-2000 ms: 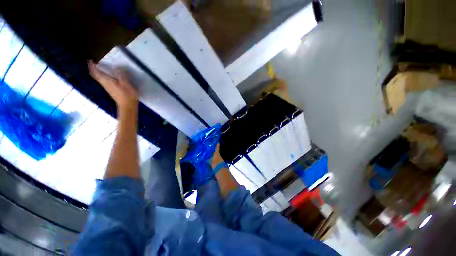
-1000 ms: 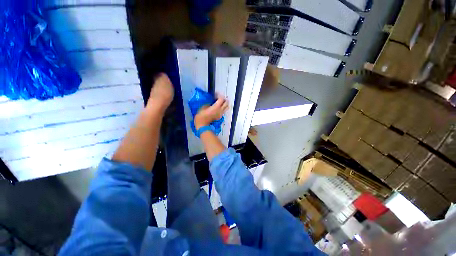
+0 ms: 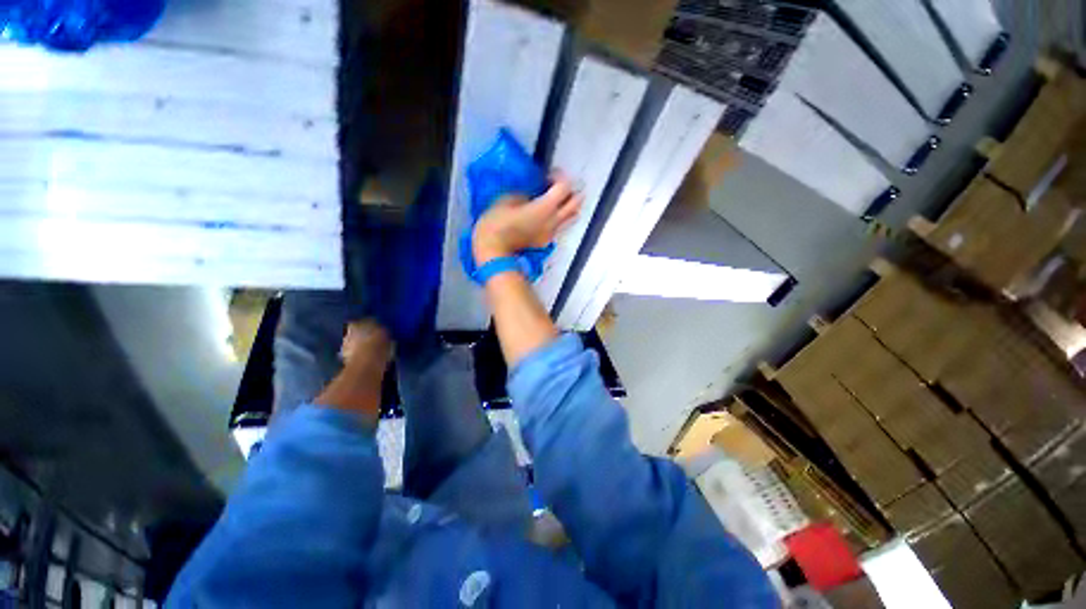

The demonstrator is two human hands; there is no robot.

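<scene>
Three white-edged metal housings [image 3: 601, 119] stand side by side in front of me, with dark gaps between them. My right hand [image 3: 524, 226], with a bright blue wristband, holds crumpled blue protective film [image 3: 500, 167] on the top edges of the left and middle housings. My left hand [image 3: 367, 345] is blurred and low, left of the left housing. It is at the lower end of a dark blue film surface [image 3: 403, 256] on that side. Its fingers are partly hidden, and I cannot tell whether they grip the film.
A block of white housings [image 3: 179, 155] is at the left, with a crumpled blue film heap [image 3: 83, 22] on top. More housings [image 3: 822, 107] stand at the upper right. One housing [image 3: 703, 276] lies beyond the three. Stacked brown cartons [image 3: 941, 381] and a red item [image 3: 822, 556] are at the right.
My left hand has moved down along the left housing's side, towards my body, and deep blue now shows there. My right hand still holds the crumpled film on the housings. The view has shifted.
</scene>
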